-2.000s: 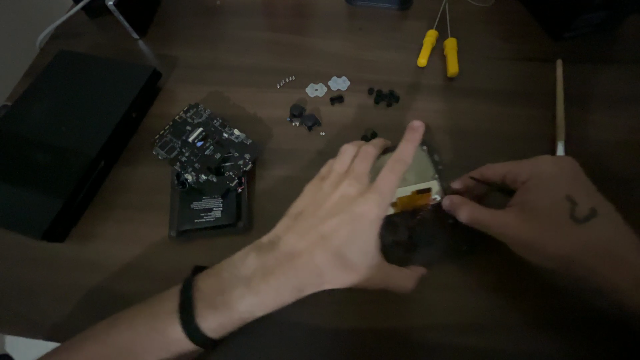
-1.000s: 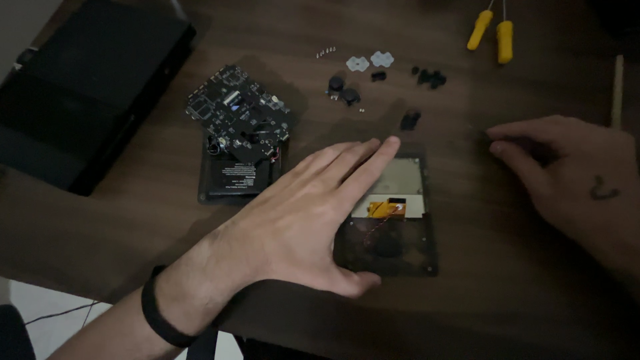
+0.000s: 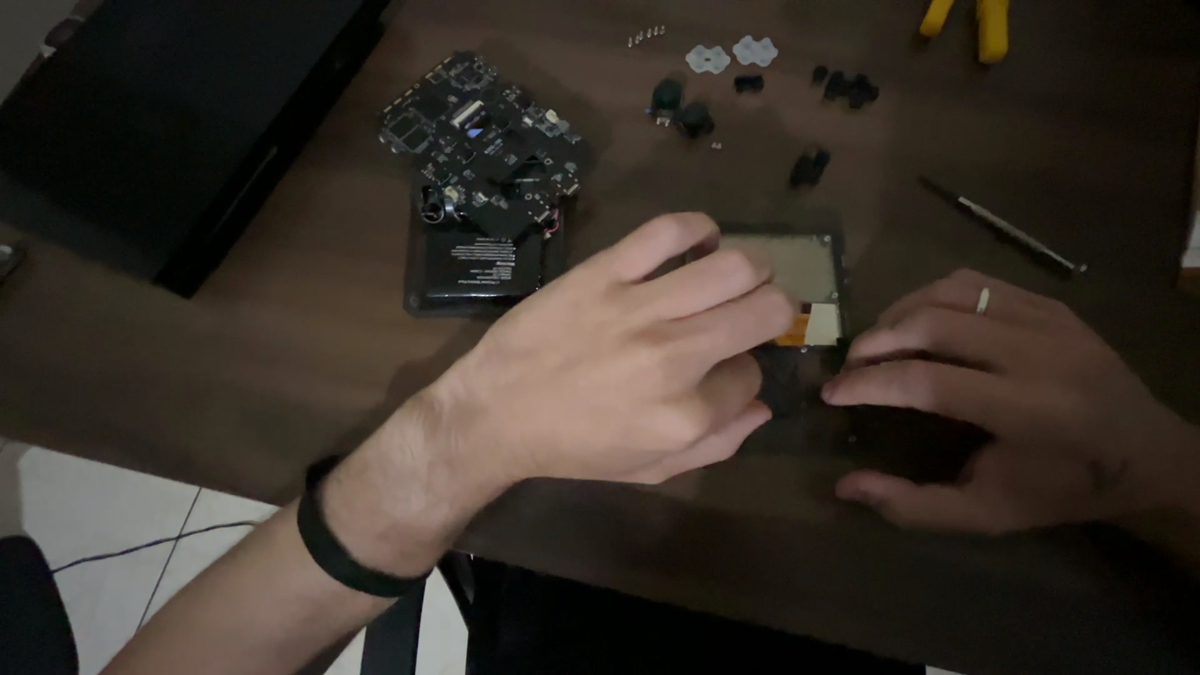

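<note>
My left hand (image 3: 647, 366) lies over the left part of a dark handheld device's front shell, its fingers curled; whether it pinches anything is hidden. In the shell sits a display panel (image 3: 792, 267) seen from behind, with an orange flex cable (image 3: 794, 330) partly under my fingers. At the shell's right edge rests my right hand (image 3: 975, 403), fingers spread and fingertips by the rim, holding nothing visible. A slim precision screwdriver (image 3: 1017, 235) lies on the table above the right hand. Up and left, a black circuit board (image 3: 487, 141) leans over a back shell with a black battery (image 3: 473, 262).
Several small screws (image 3: 647, 37), two pale silicone button pads (image 3: 708, 59), two black joystick modules (image 3: 694, 119) and black buttons (image 3: 851, 89) lie beyond the shell. Yellow-handled pliers (image 3: 993, 30) are at the top right. A large black box (image 3: 169, 122) stands at the left.
My left hand has gone from spread fingers to curled ones over the shell. My right hand, away from the shell one second ago, is at its right edge. The screwdriver has come into sight.
</note>
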